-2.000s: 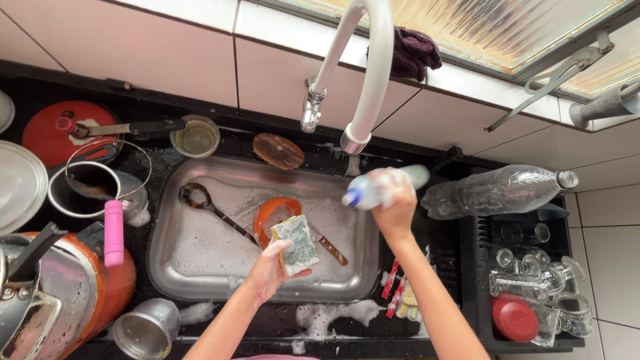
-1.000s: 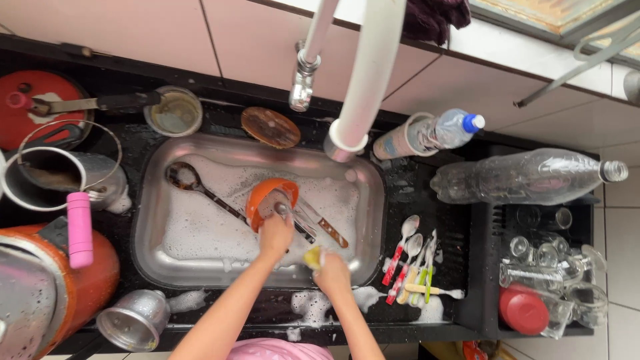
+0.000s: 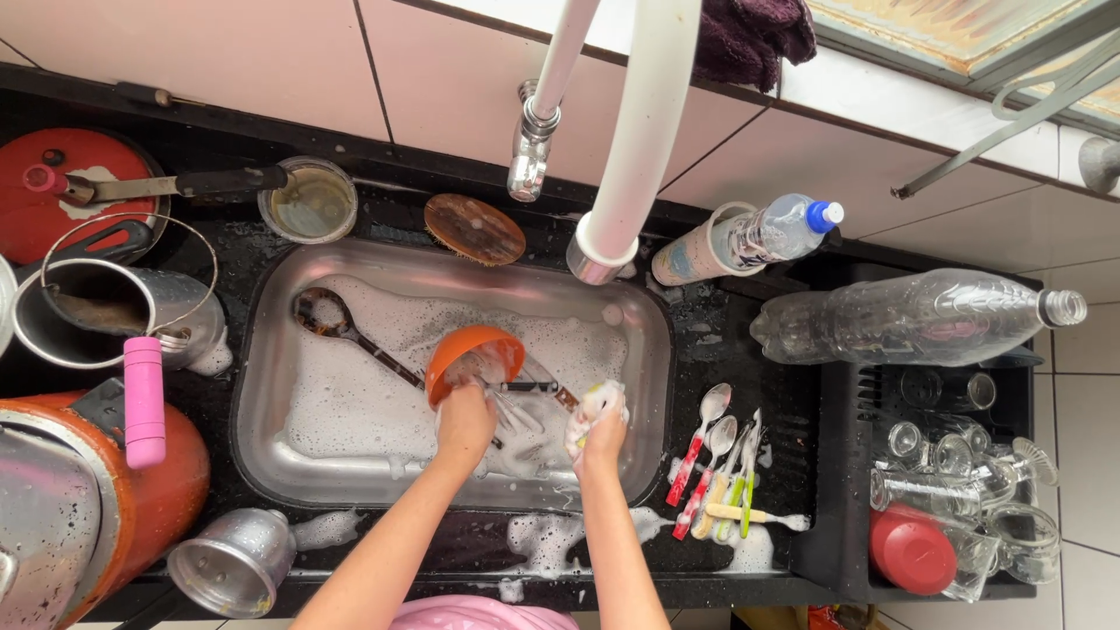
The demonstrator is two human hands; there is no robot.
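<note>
Soapy water fills the steel sink basin. My left hand reaches to the lower edge of an orange plastic bowl that holds suds; its fingertips are partly hidden, so its grip is unclear. My right hand is closed around a foam-covered sponge over the right part of the basin. Between the hands lie several pieces of metal cutlery and a knife with a brown handle. A dark long-handled spoon slants from the upper left toward the bowl.
A white spout hangs over the basin. Left stand a metal pot and an orange pressure cooker. Right lie soapy spoons, a large plastic bottle and a black rack with glasses. A wooden brush lies behind the basin.
Two seconds ago my right hand held a soapy bottle and my left hand the sponge. Now the sponge is in my right hand, and a bottle stands in a cup behind the basin.
</note>
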